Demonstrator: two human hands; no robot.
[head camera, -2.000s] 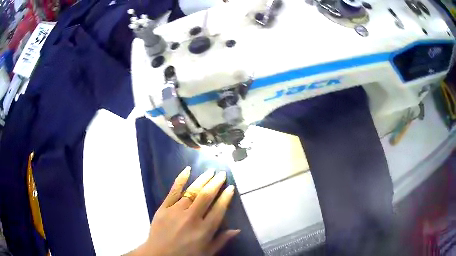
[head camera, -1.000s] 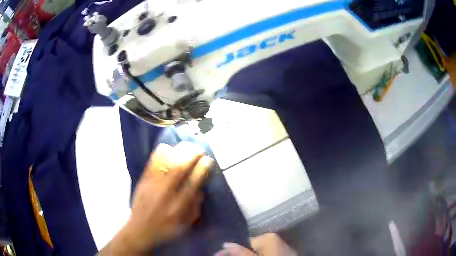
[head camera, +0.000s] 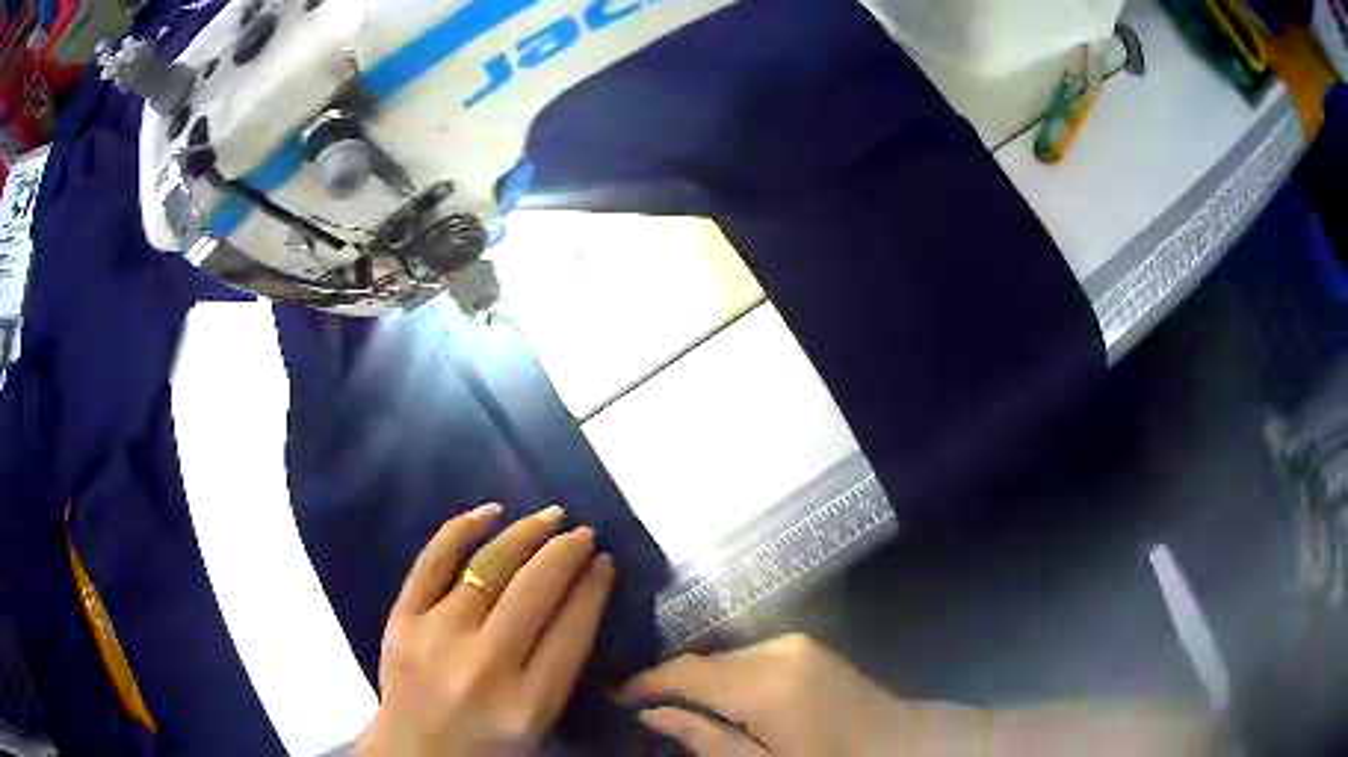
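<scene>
A navy garment panel (head camera: 488, 429) lies under the needle area of the white sewing machine (head camera: 429, 111) and runs down towards me. My left hand (head camera: 488, 629) lies flat on the panel below the needle, fingers together, a ring on one finger. My right hand (head camera: 769, 695) is at the bottom, right of the left hand, with thumb and fingers at the panel's edge; dark cloth hides what lies between them. The presser foot is washed out by the machine's light.
Wide navy cloth (head camera: 872, 252) passes under the machine arm and over the front edge. A ruler strip (head camera: 784, 547) lines that edge. Green-orange snips (head camera: 1067, 119) lie at the upper right. Heaped navy cloth (head camera: 96, 326) and an orange strip (head camera: 107, 629) are at left.
The view has shifted, so the machine sits further up and left. My left hand has moved back from the needle and flattened. My right hand has come in from the bottom edge.
</scene>
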